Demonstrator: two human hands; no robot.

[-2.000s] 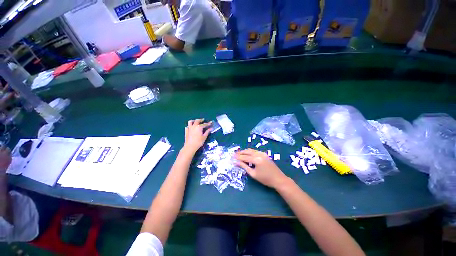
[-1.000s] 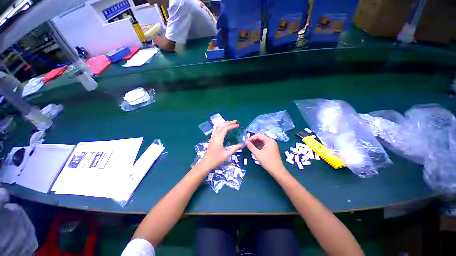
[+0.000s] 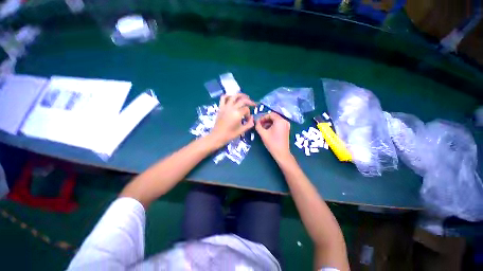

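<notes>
My left hand (image 3: 232, 119) and my right hand (image 3: 274, 133) meet at their fingertips over the bench. Both pinch what looks like a small clear bag (image 3: 255, 121), mostly hidden by the fingers. A thin dark strip (image 3: 275, 113) runs from my left fingertips towards my right hand; whether it is held is unclear. Filled small bags (image 3: 232, 152) lie under and around my left hand. Loose small white parts (image 3: 311, 140) lie right of my right hand. Small flat bags or labels (image 3: 229, 83) lie behind my left hand.
A medium clear bag (image 3: 291, 102) lies behind my right hand. The yellow utility knife (image 3: 334, 142) touches large clear bags (image 3: 360, 124) at right. Printed sheet (image 3: 74, 114) and long white bagged item (image 3: 130, 123) lie left. A bagged white unit (image 3: 132, 27) sits far left.
My hands came together from the heap and stay together, now with fingertips closer. The dark strip now shows clearly. The view has tilted down, showing my lap and less of the far side.
</notes>
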